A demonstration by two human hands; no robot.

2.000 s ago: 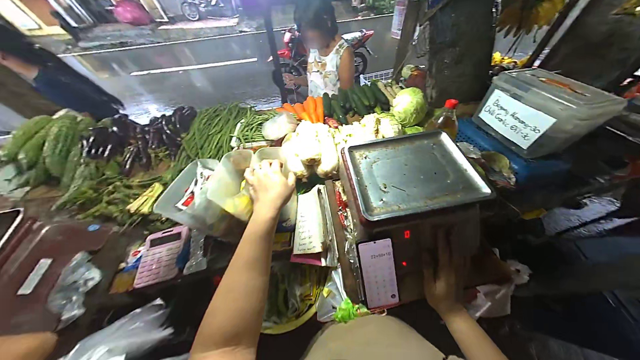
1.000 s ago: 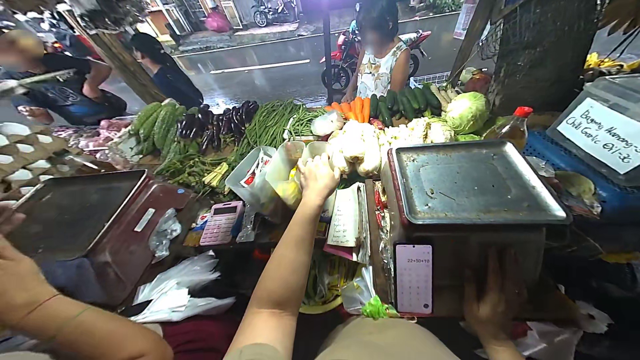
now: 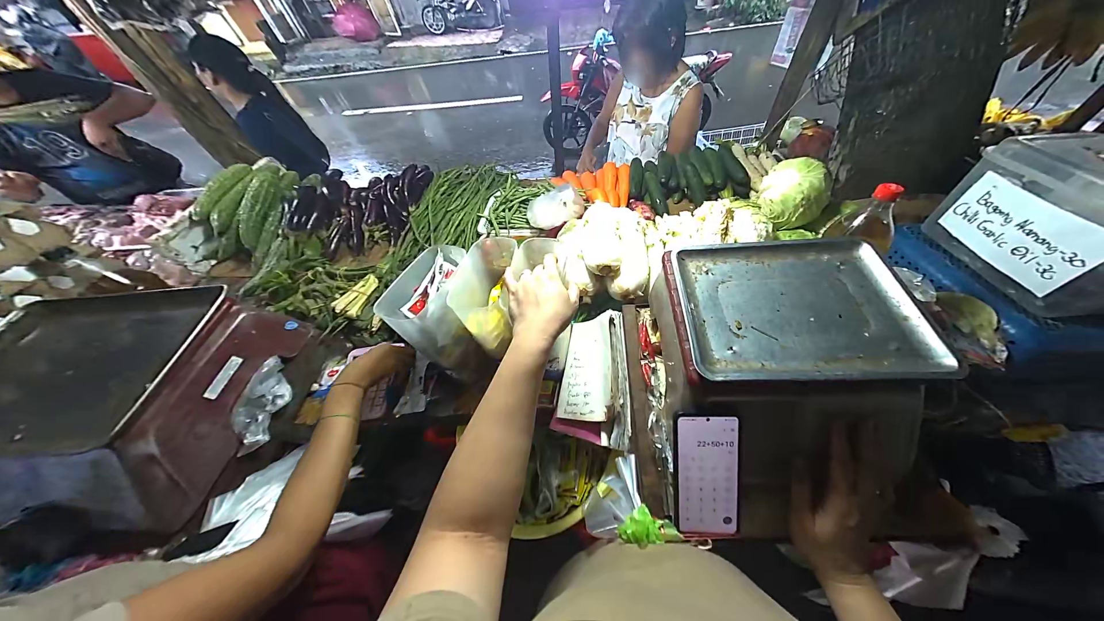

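Observation:
My left hand (image 3: 541, 297) reaches into the top of a translucent plastic container (image 3: 536, 252), fingers bent down over its rim; whether they hold anything is hidden. Beside it, a similar container (image 3: 486, 267) has something yellow inside. My right hand (image 3: 837, 500) rests with spread fingers against the shaded front of a weighing scale, below its empty metal pan (image 3: 811, 310). A phone (image 3: 708, 474) showing a calculator leans upright on the scale's front. Between hand and scale lies an open notebook (image 3: 588, 371) with handwriting. A co-worker's hand (image 3: 379, 364) is over a pink calculator (image 3: 377, 395) to the left.
Cauliflower (image 3: 608, 246), carrots (image 3: 614, 183), cucumbers (image 3: 690, 177), a cabbage (image 3: 795, 191), long beans (image 3: 457, 203), eggplants (image 3: 358, 203) and bitter gourds (image 3: 246, 203) line the back. A second scale (image 3: 95, 371) stands left, a lidded tub (image 3: 1022, 224) right. A person (image 3: 651, 103) stands across the stall.
The co-worker's hand has come from the left scale to the pink calculator. My left hand stays at the containers and my right hand at the scale's front. The view has swung left since the oldest frame.

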